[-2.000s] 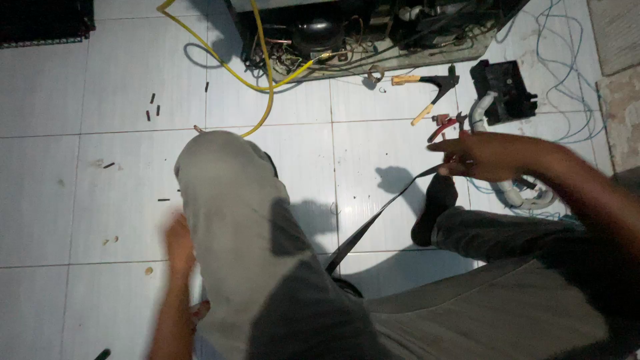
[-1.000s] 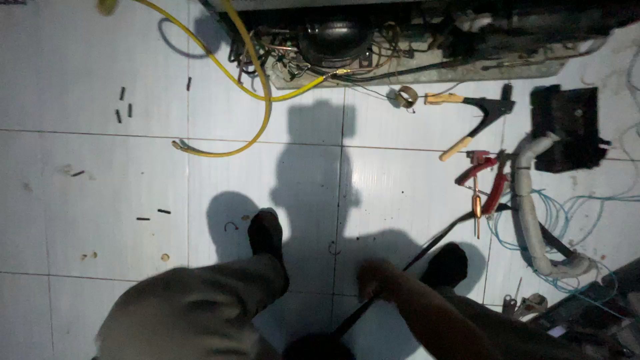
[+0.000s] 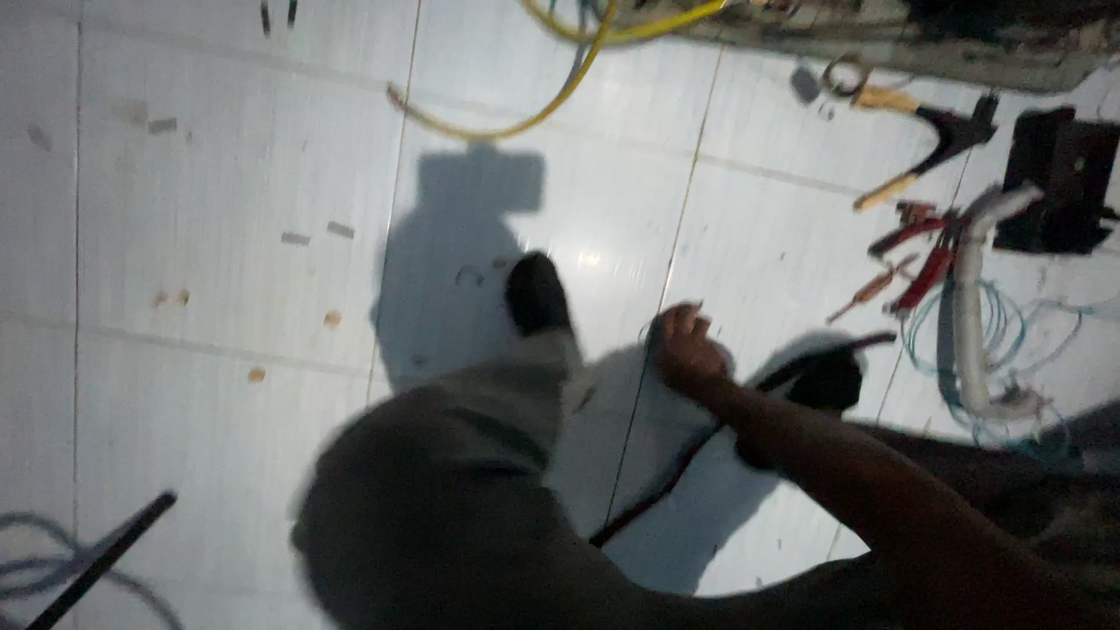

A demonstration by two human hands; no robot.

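Note:
My right hand (image 3: 691,346) reaches over the white tiled floor between my feet, its fingers partly spread and a little blurred; I see nothing held in it. A dark strap or tube (image 3: 652,499) runs under my right forearm towards my right foot. My left hand is not in view. To the right of my right hand lie red-handled pliers (image 3: 926,280), a small orange-handled tool (image 3: 875,287) and a curved pipe wrapped in pale covering (image 3: 967,306). Beyond them lies a black tool with wooden-looking handles (image 3: 945,131).
A yellow hose (image 3: 560,109) curves over the floor below an appliance base (image 3: 875,44). A black plastic box (image 3: 1054,179) and thin blue-green wire (image 3: 1006,324) lie at the right. Small dark pieces (image 3: 296,238) are scattered at the left. A dark rod (image 3: 109,556) crosses grey cable at the lower left.
The view has shifted. My right hand was by the pliers two seconds ago and is now over the floor between my feet. My left hand, seen beside my knee then, is out of view.

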